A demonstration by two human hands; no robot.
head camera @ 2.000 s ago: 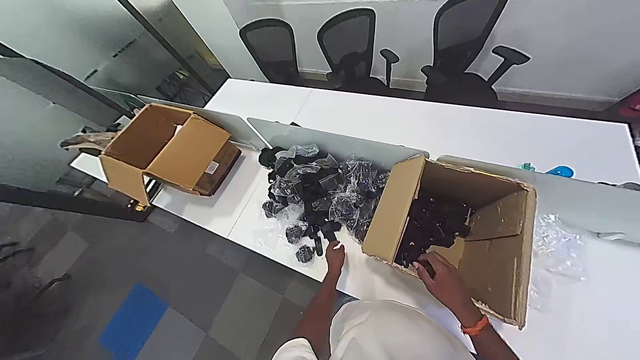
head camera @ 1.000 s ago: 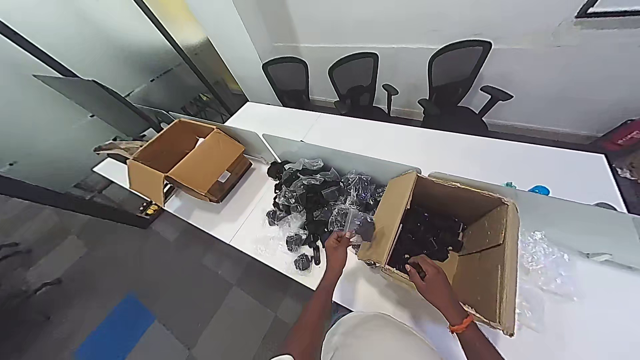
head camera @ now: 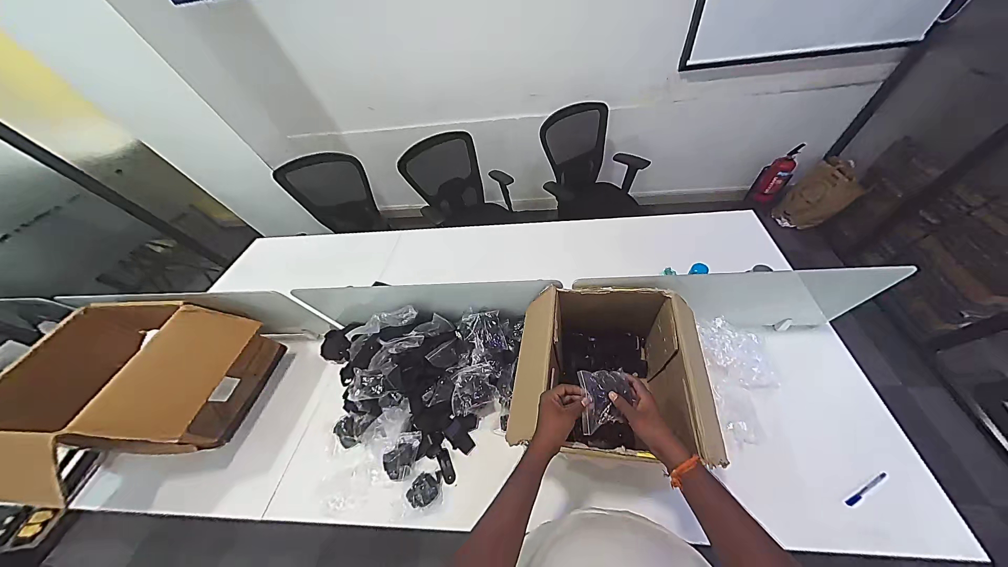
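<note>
Over the mouth of an open cardboard box (head camera: pixel 691 378), a clear plastic bag (head camera: pixel 600 394) with something dark inside is held between both hands. My left hand (head camera: pixel 561 409) pinches its left edge. My right hand (head camera: pixel 644 411), with an orange band at the wrist, grips its right side. Black items (head camera: pixel 602 352) lie inside the box below; what they are is not clear. Left of the box spreads a pile of black items, many in clear plastic bags (head camera: pixel 425 366).
A second open cardboard box (head camera: pixel 157 378) stands at the left. Empty-looking clear bags (head camera: pixel 736 354) and a blue pen (head camera: pixel 865 489) lie on the white table (head camera: pixel 835 409) at the right. Glass dividers (head camera: pixel 850 295) run behind the boxes; office chairs (head camera: pixel 579 157) stand beyond.
My left hand has moved from the pile to the box, where both hands now hold a bag. The view has swung up and to the right.
</note>
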